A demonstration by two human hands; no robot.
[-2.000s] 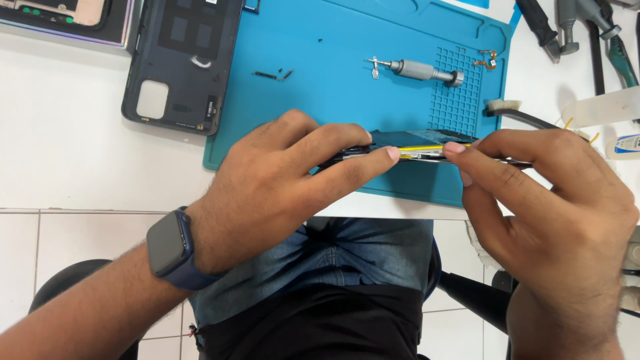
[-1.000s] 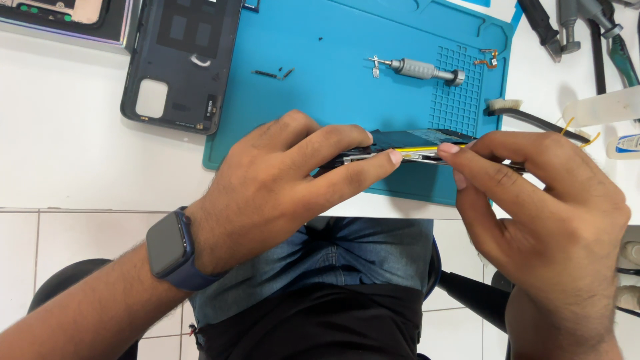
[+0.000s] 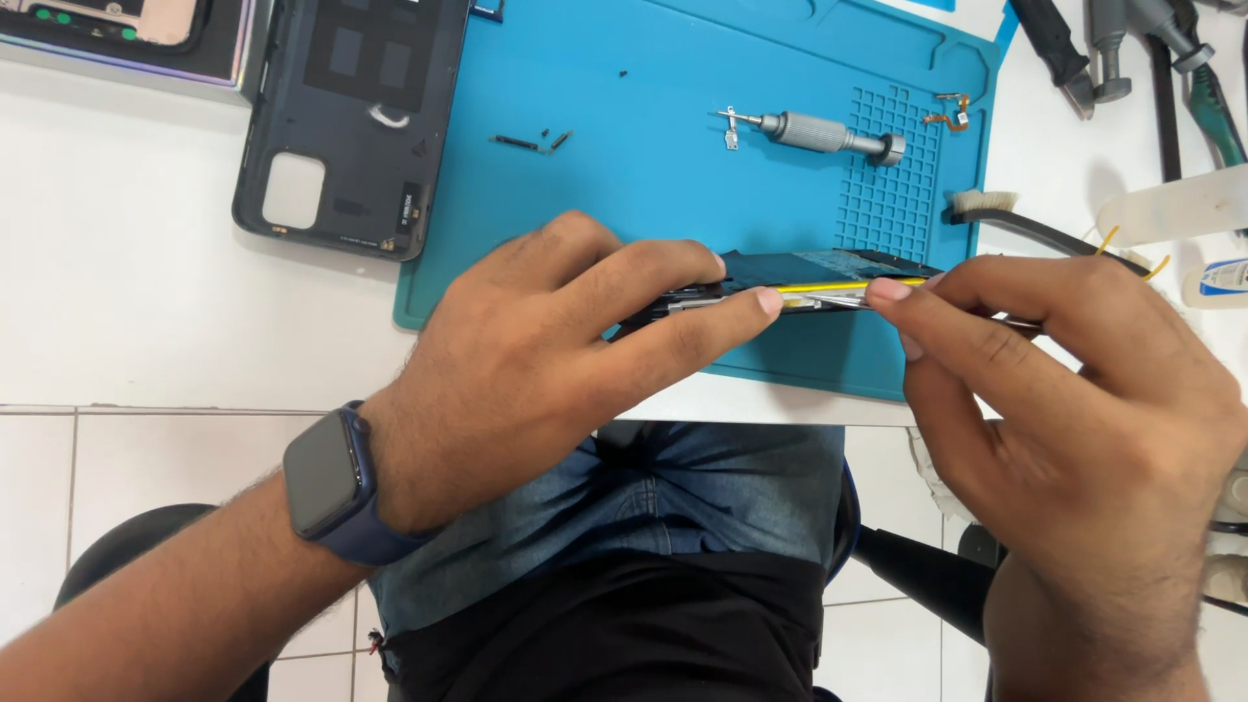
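Observation:
My left hand (image 3: 546, 331), with a smartwatch on the wrist, grips an opened phone (image 3: 819, 268) that is tilted on its edge near the front of the blue repair mat (image 3: 585, 195). A yellow strip (image 3: 829, 287) runs along the phone's upward side. Between the thumb and fingers of my right hand (image 3: 1053, 380) is a thin metal tool (image 3: 840, 301), perhaps tweezers, its tip at the phone's edge beside the strip. Most of the tool's shaft is hidden by the fingers. A precision screwdriver (image 3: 814, 132) lies behind, its tip by a small metal bracket (image 3: 731, 131).
At the left lie a phone back cover (image 3: 341, 146) and a box (image 3: 234, 58). Small parts (image 3: 517, 142) and a flex cable (image 3: 960, 115) rest on the mat. A brush (image 3: 1024, 219), pliers (image 3: 1053, 49) and bottles (image 3: 1180, 205) stand or lie at the right.
My right hand has shifted slightly along the phone's edge, and more of the metal tool's tip shows now. The left hand has kept its hold on the phone.

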